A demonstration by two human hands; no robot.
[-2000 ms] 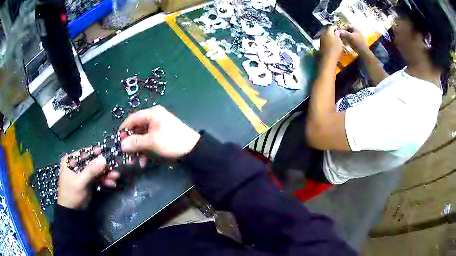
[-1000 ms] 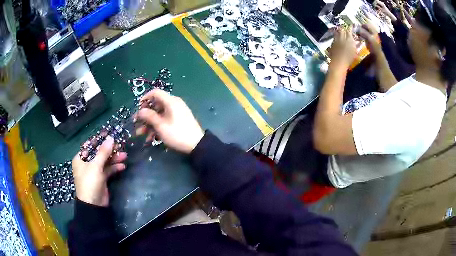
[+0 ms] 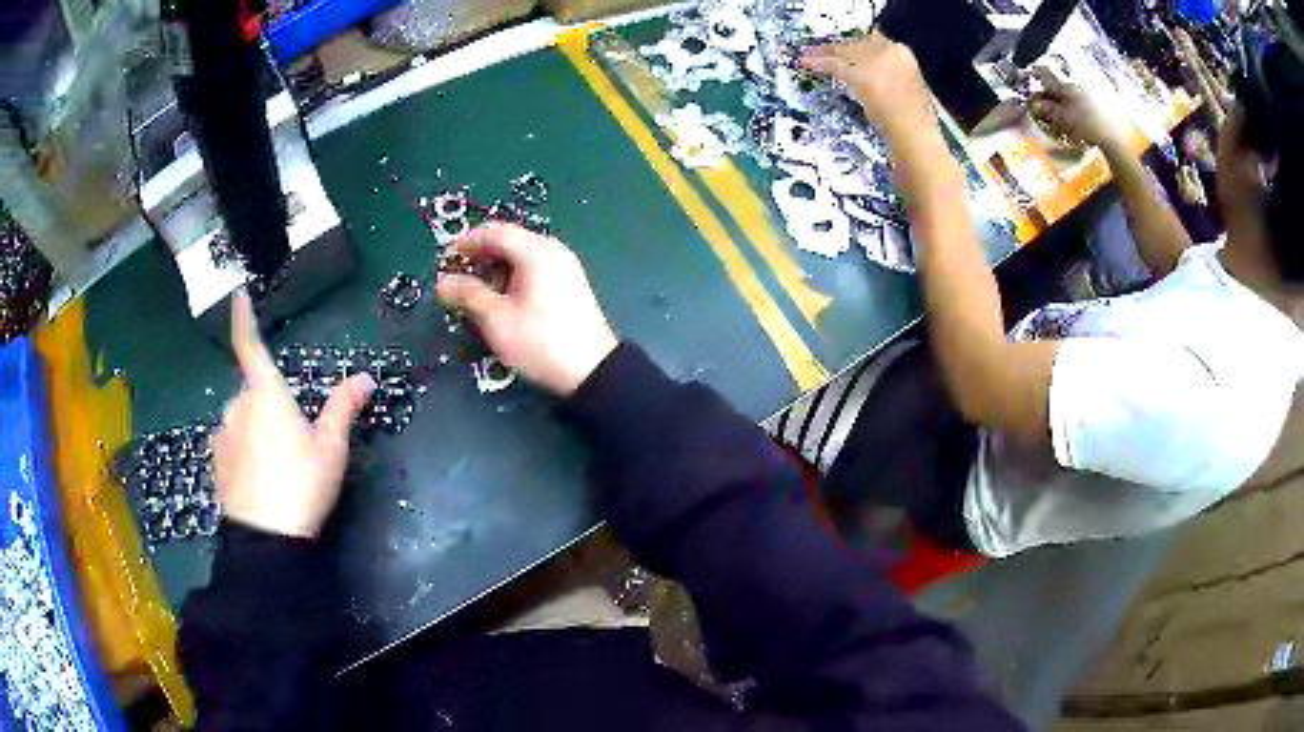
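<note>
Two neat clusters of small dark-silver components lie on the green mat: one (image 3: 175, 483) left of my left hand and one (image 3: 375, 386) just right of it. My left hand (image 3: 282, 436) is over the mat between them, thumb and index finger spread, with nothing visible in it. My right hand (image 3: 522, 305) has its thumb and fingertips pinched at the loose pieces with red wires; whether a piece is between them is hidden. A white ring part (image 3: 452, 215) lies just beyond those fingertips. A small ring piece (image 3: 402, 292) lies left of them, and another white piece (image 3: 495, 375) below.
A black electric screwdriver (image 3: 236, 143) stands over the grey-white screw feeder (image 3: 308, 236) at the back left. A blue tray (image 3: 36, 572) is at the left edge. White brackets (image 3: 808, 215) lie beyond the yellow tape. A person in a white shirt (image 3: 1144, 401) reaches toward them at right.
My left hand has opened, and the components it held now lie in a neat cluster on the mat. My right hand remains by the wired pieces. The person's arm has reached over the white brackets.
</note>
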